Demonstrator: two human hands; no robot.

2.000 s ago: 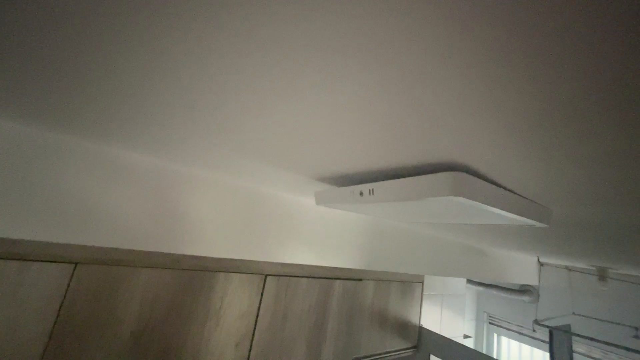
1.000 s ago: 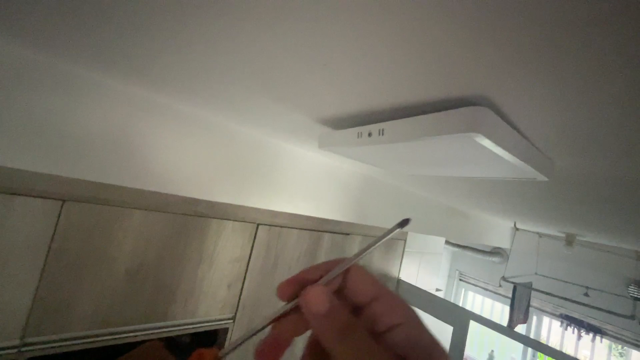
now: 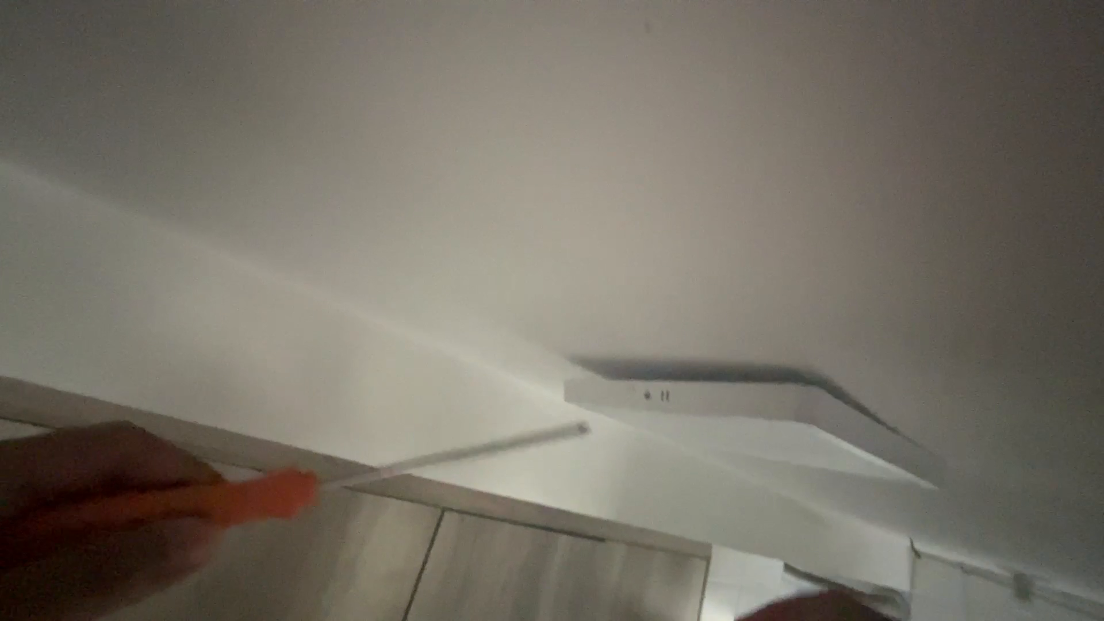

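Observation:
My left hand (image 3: pixel 112 509), blurred at the lower left, is closed around the orange handle of a screwdriver (image 3: pixel 267 496). Its thin metal shaft points right and slightly up, with the tip a little below and left of the near corner of a square white ceiling light (image 3: pixel 716 401). The tip looks apart from the light, though depth is hard to judge. Only a small blurred part of my right hand (image 3: pixel 824 606) shows at the bottom edge, right of centre; its fingers and anything in them are hidden. The light's side has a small screw or hole and slots.
Wood-grain upper cabinets (image 3: pixel 561 569) run along the bottom below a pale wall band. The ceiling (image 3: pixel 517 172) spans the upper view. At the lower right are a pipe (image 3: pixel 849 586) and part of another wall.
The screwdriver has come into view. One second ago fingers were around its shaft near the bottom centre; now its handle is in my left hand at the left, and my right hand is off the shaft.

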